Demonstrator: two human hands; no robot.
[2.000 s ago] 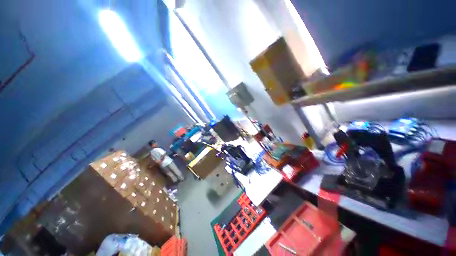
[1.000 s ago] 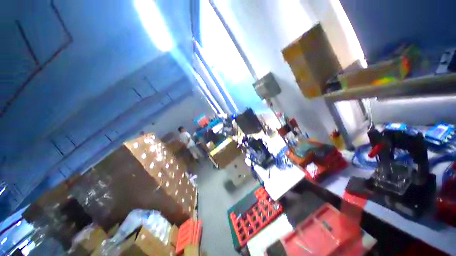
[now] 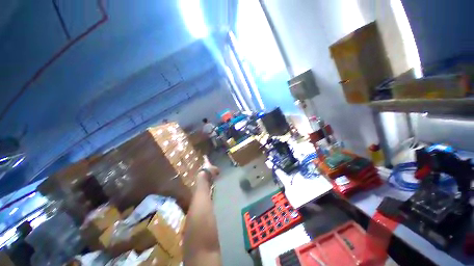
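Observation:
My left hand (image 3: pixel 209 169) is stretched out away from me over the aisle, on a bare forearm. It is small and blurred, so its fingers and anything in it cannot be made out. My right hand is not in view. Below and right of my left hand, a red compartment tray (image 3: pixel 271 220) holds dark parts in its pockets. A shallow red tray (image 3: pixel 332 248) with a thin stick in it lies nearer, cut off by the lower edge. A black clamp fixture (image 3: pixel 436 200) with a clear plate and red-tipped handle stands on the bench at right.
Stacked cartons (image 3: pixel 135 166) and open cartons with plastic wrap (image 3: pixel 166 228) stand left of the aisle. A person (image 3: pixel 209 130) stands far down it. A white bench (image 3: pixel 306 189) runs along the right, with red trays (image 3: pixel 353 174) and blue cable. A shelf (image 3: pixel 426 104) is above it.
My left arm has come into view, reaching forward over the aisle. The view has turned left, so the trays, the fixture and the cartons have shifted right in the picture.

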